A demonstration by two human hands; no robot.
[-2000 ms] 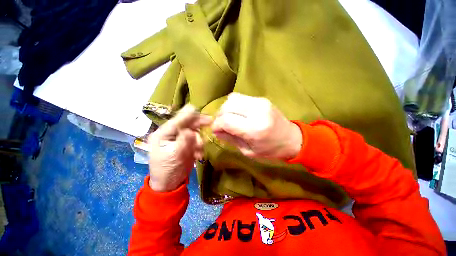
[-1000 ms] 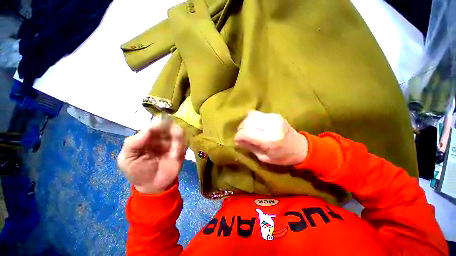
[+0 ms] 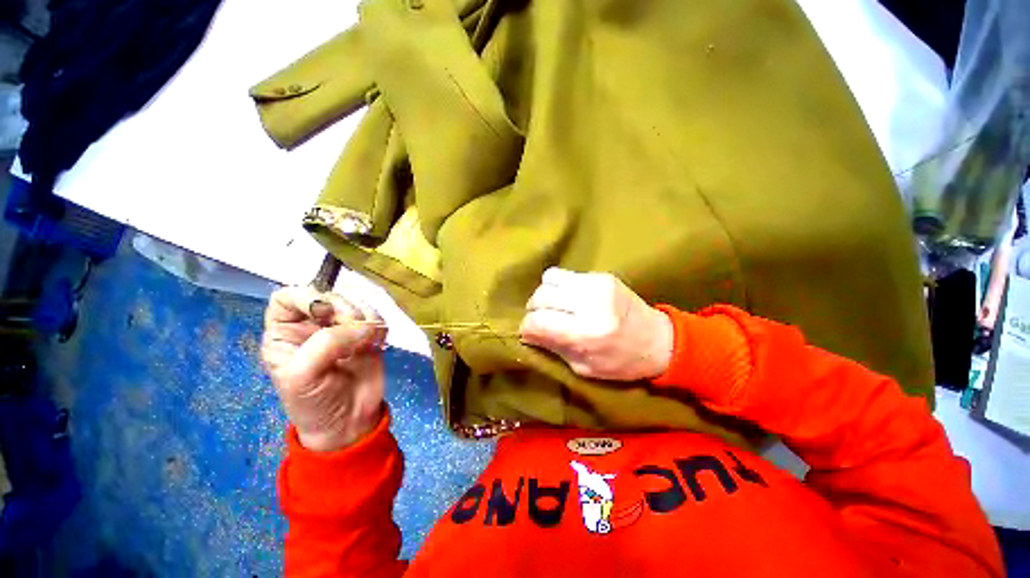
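A large mustard-olive coat [image 3: 644,169] covers the table in front of me. My left hand [image 3: 328,361] is beyond the coat's left edge, over the blue floor, with its fingers closed on a thin yellow thread [image 3: 452,326]. The thread runs taut to my right hand [image 3: 599,324], whose fingertips pinch it just above the coat. I cannot make out a needle. A small dark button [image 3: 444,340] sits at the coat's edge, just below the thread. Patterned glittery trim [image 3: 339,220] shows at an inner edge, beside pale yellow lining [image 3: 412,246].
Two sleeves lie to the upper left on the white tabletop [image 3: 215,169]. Dark garments [image 3: 113,73] are at the far left. A clear plastic bag [image 3: 977,147], a black flat object [image 3: 956,327] and a pale printed box [image 3: 1009,361] are at the right.
My left hand has closed, and a taut thread now shows between both hands. My right hand stays in nearly the same place. The coat's left part has shifted slightly left and up in view.
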